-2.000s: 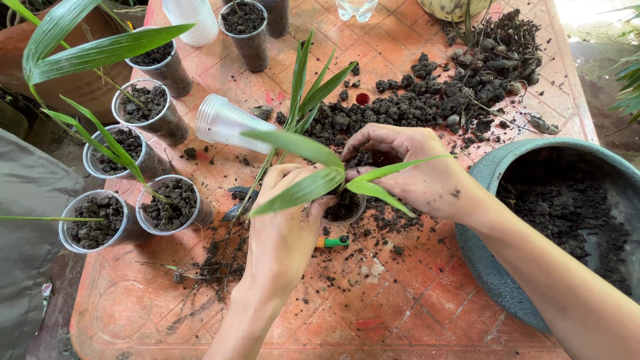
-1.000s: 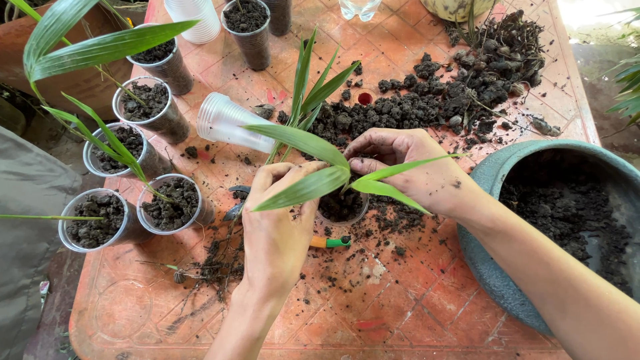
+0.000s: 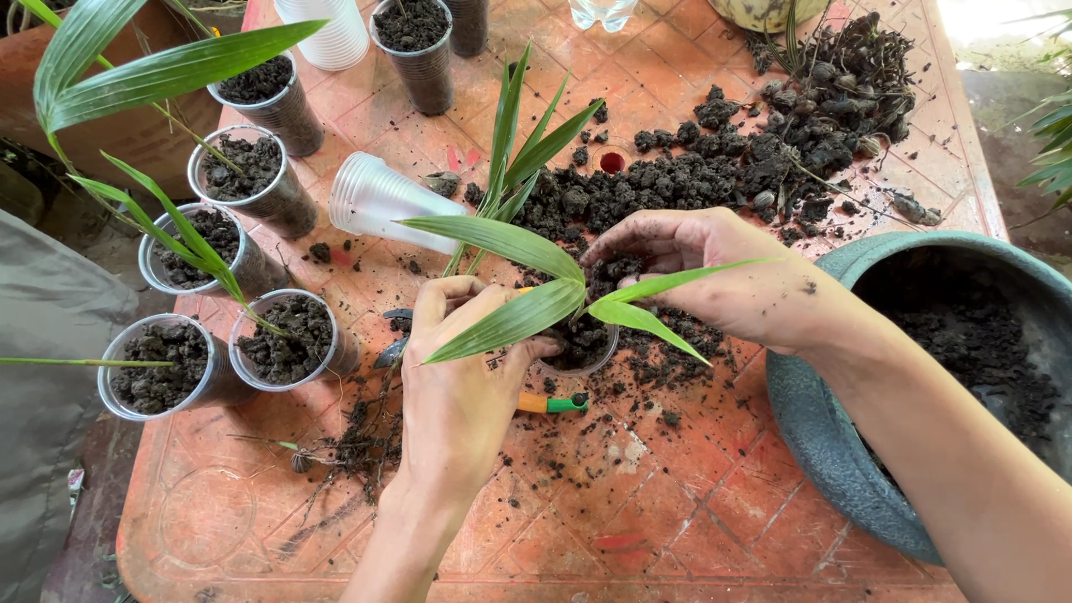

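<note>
A green palm seedling (image 3: 536,314) stands in a clear plastic cup (image 3: 599,362) part filled with dark soil. My left hand (image 3: 461,368) is at the cup's left side, its thumb at the rim and its fingers by the seedling's stem; the leaves partly cover the grip. Over the cup's upper right, my right hand (image 3: 703,260) holds a clump of dark soil (image 3: 615,272) in curled, soiled fingers. A tool with an orange and green handle (image 3: 548,404) lies partly beneath my left hand and the cup. Loose soil (image 3: 662,188) is heaped just beyond.
Several soil-filled cups (image 3: 285,339), some with seedlings, stand at the left. A nested stack of clear cups (image 3: 394,201) lies on its side. At right sits a blue-green pot (image 3: 804,419) with soil. Rooted seeds (image 3: 846,92) are piled at the far right of the red table (image 3: 670,536).
My right hand has moved slightly up and away from the seedling's stem, and a soil clump now shows in its fingers. The left hand stays beside the cup.
</note>
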